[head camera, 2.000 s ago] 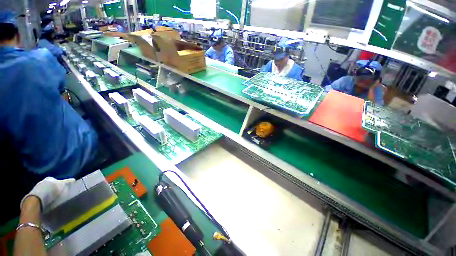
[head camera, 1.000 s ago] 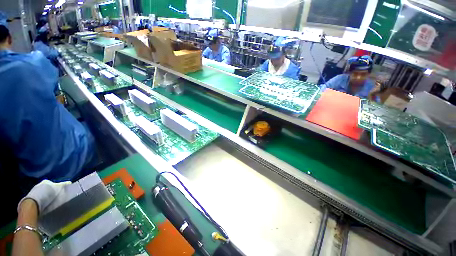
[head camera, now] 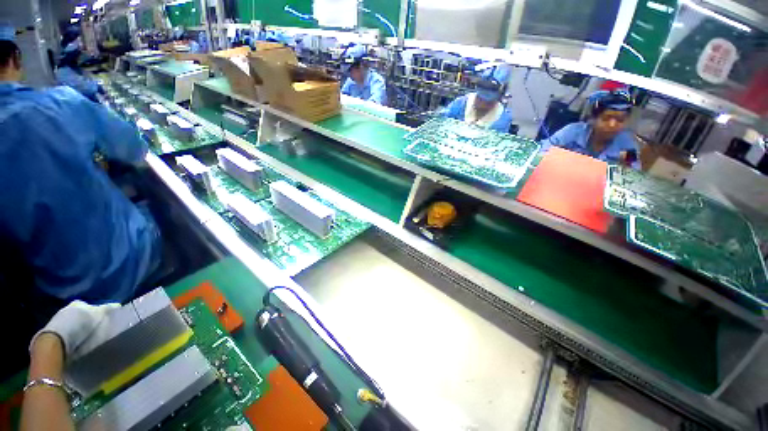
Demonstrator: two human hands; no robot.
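Note:
My left hand (head camera: 77,328), in a white glove with a bracelet at the wrist, is at the lower left. Its fingers close over the upper left end of the taller finned heatsink (head camera: 130,341). A yellow strip (head camera: 147,362) runs along this heatsink's base. A lower silver heatsink (head camera: 156,393) lies beside it. Both stand on a green circuit board (head camera: 232,370), partly cut off by the bottom edge. Orange fixture plates (head camera: 286,402) show at the board's corners. My fingertips are partly hidden against the heatsink. My right hand is not in view.
A black electric screwdriver (head camera: 290,349) with a cord lies right of the board. The conveyor (head camera: 421,337) beyond it carries boards with heatsinks (head camera: 303,208). A worker in blue (head camera: 67,194) stands at left. Shelves (head camera: 370,135) behind hold boards, a red-orange sheet and a cardboard box.
My left hand stays on the heatsink with little movement. The view has shifted slightly. The blue-clad worker at left now has an arm reaching toward the conveyor, and workers opposite have moved their heads.

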